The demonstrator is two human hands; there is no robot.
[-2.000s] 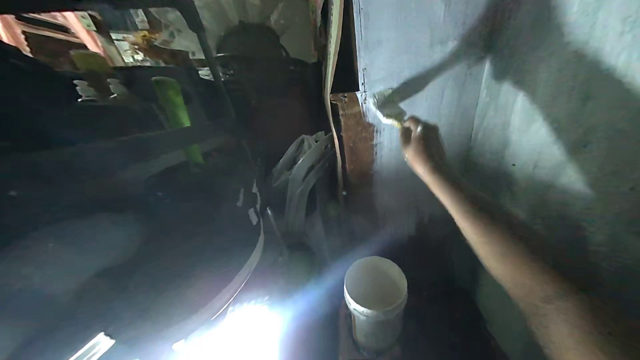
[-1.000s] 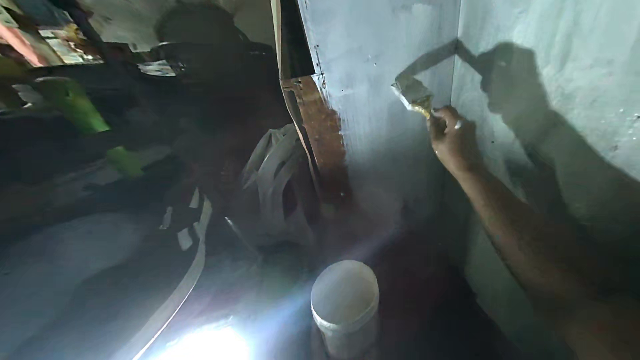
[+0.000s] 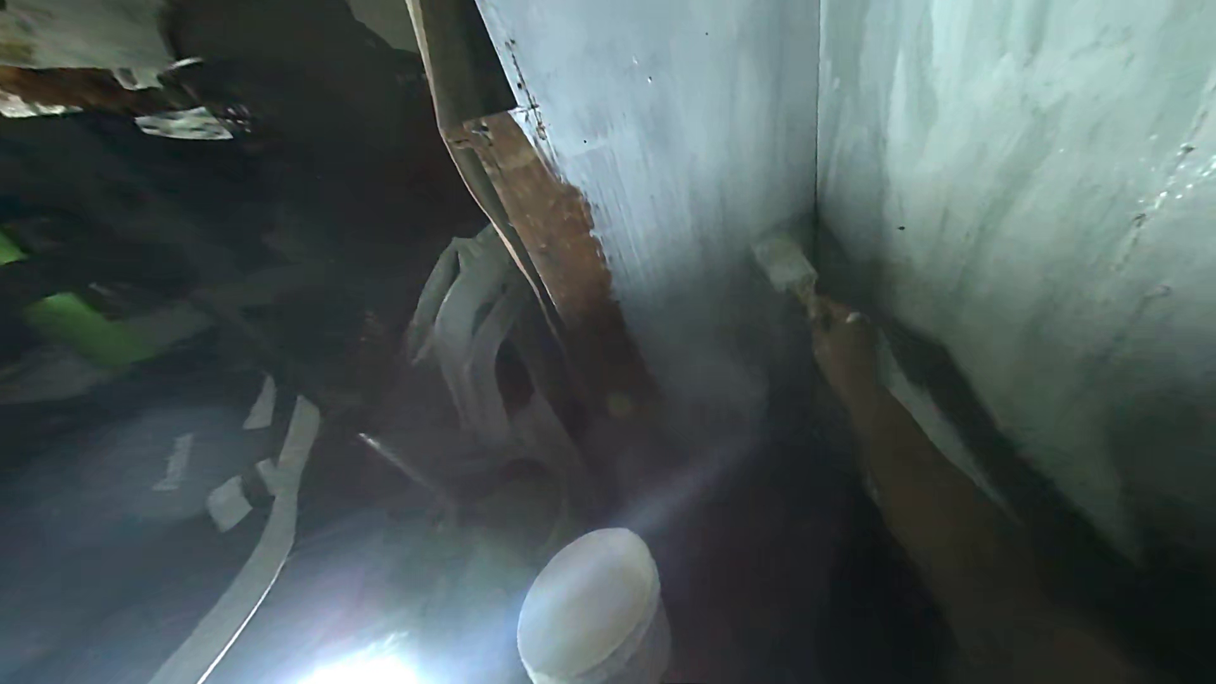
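Note:
My right hand grips the handle of a paintbrush, its bristles against the light grey painted panel close to the inner corner. A second grey wall meets the panel at that corner, right of the hand. Along the panel's left edge runs a bare reddish-brown strip with a ragged paint edge. Below and left of the brush stands a white bucket; glare hides what it holds. My left hand is out of the frame.
Grey curved strips hang or lean left of the brown strip. A long pale curved band lies at the lower left, near a very bright light. Bright green objects show blurred at the far left. Much of the lower area is dark.
My right hand has moved the brush down the panel, closer to the corner. The view has swung right and down.

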